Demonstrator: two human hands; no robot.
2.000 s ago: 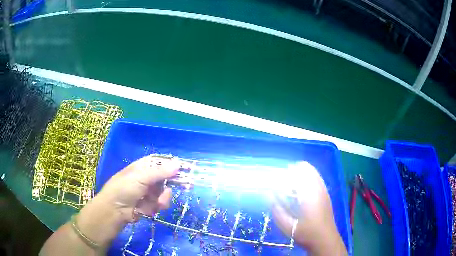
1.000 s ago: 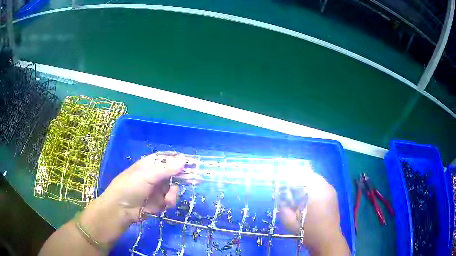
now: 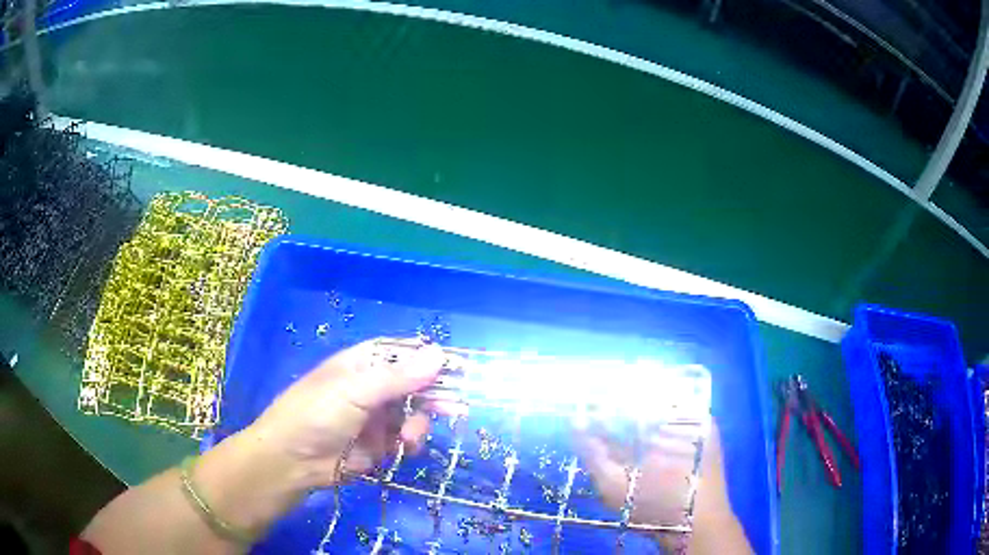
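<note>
A silver sprue frame (image 3: 531, 510) is held over the blue tray (image 3: 499, 276), its upper bars lost in white glare. My left hand (image 3: 347, 417) grips the frame's upper left part between thumb and fingers. My right hand (image 3: 662, 472) is behind the frame's right part, seen through its bars. Glare and blur hide its fingers, and whether it holds anything cannot be seen. Small plated parts (image 3: 323, 328) lie scattered in the tray, and more show through the frame's openings.
Gold sprue frames (image 3: 174, 314) are stacked left of the tray, with a dark tangled pile (image 3: 54, 206) beyond. Red-handled pliers (image 3: 813, 428) lie open to the right. A narrow blue bin (image 3: 916, 434) of dark parts stands further right, a second bin (image 3: 984, 412) at the picture's edge.
Both hands and the frame have shifted right in the picture. The right hand is lower behind the frame, and the frame's upper right corner now shows. More parts show at the tray's upper left.
</note>
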